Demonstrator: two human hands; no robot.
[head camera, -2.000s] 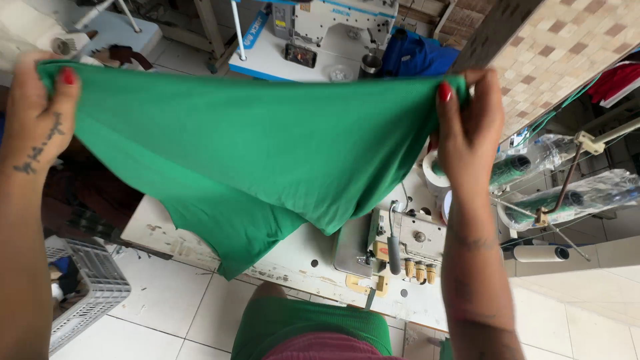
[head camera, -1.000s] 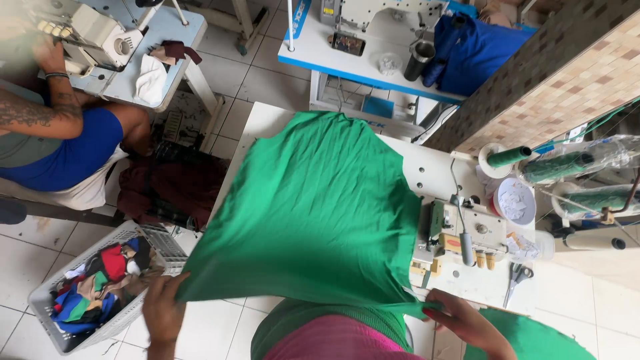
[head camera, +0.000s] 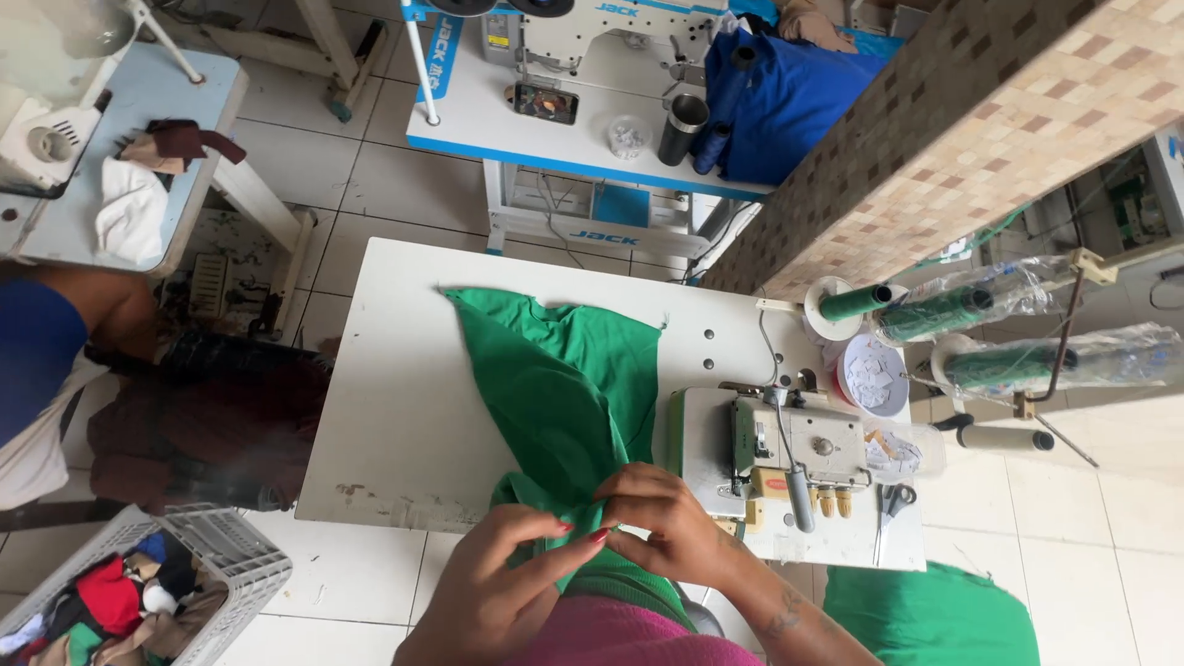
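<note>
A piece of green fabric (head camera: 564, 388) lies partly on the white sewing table (head camera: 398, 370), its near end gathered over the front edge. Both hands pinch that near end close together, in front of my body. My left hand (head camera: 518, 573) holds the fabric between thumb and fingers; my right hand (head camera: 661, 518) grips it just to the right, fingers curled. The overlock sewing machine (head camera: 795, 444) stands to the right of the fabric, with scissors (head camera: 893, 518) beside it.
Green thread cones (head camera: 856, 302) and a tub of scraps (head camera: 871, 375) stand at the right. More green fabric (head camera: 925, 615) is low right. A crate of cloth scraps (head camera: 222, 573) stands low left, near a seated person's leg (head camera: 120, 310). Behind are another sewing table (head camera: 592, 129) and a tiled pillar (head camera: 971, 120).
The green fabric was stretched wide between my hands; now it lies narrower and folded on the table. My hands have come together at its near end.
</note>
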